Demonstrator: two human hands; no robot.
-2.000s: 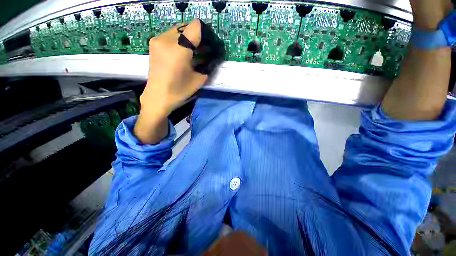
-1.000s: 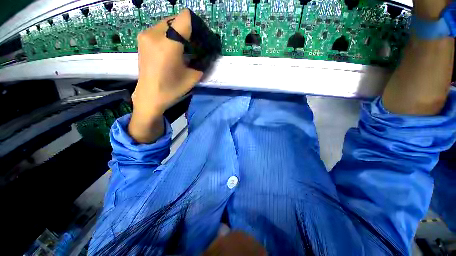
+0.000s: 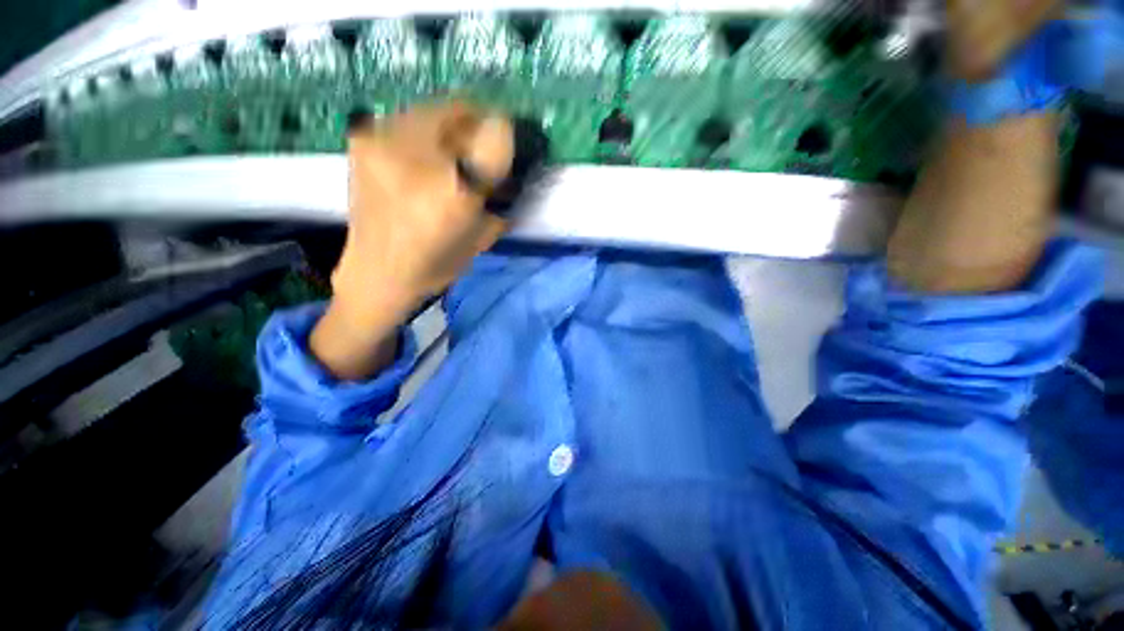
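Observation:
A long green PCB panel (image 3: 715,99) with dark notches lies between the white rails (image 3: 690,212); it is blurred. My left hand (image 3: 431,173) is over the panel and the near rail, left of the middle. Its fingers are curled, with black coverings on the fingertips. Whether it pinches a small part is hidden. My right hand (image 3: 992,35) is at the top right edge, partly cut off and blurred, with a light blue band (image 3: 1011,86) on the wrist. Its fingertips are not clearly visible.
A dark slotted rack (image 3: 136,296) with green boards (image 3: 234,327) is at the lower left, below the near rail. Yellow-black tape (image 3: 1048,545) is on the floor at the lower right. Blue cloth shows beside my right sleeve.
The picture has become blurred. The far rail shows again at the top. My right hand has come slightly left and lower in view. My left hand stays over the near rail, still curled.

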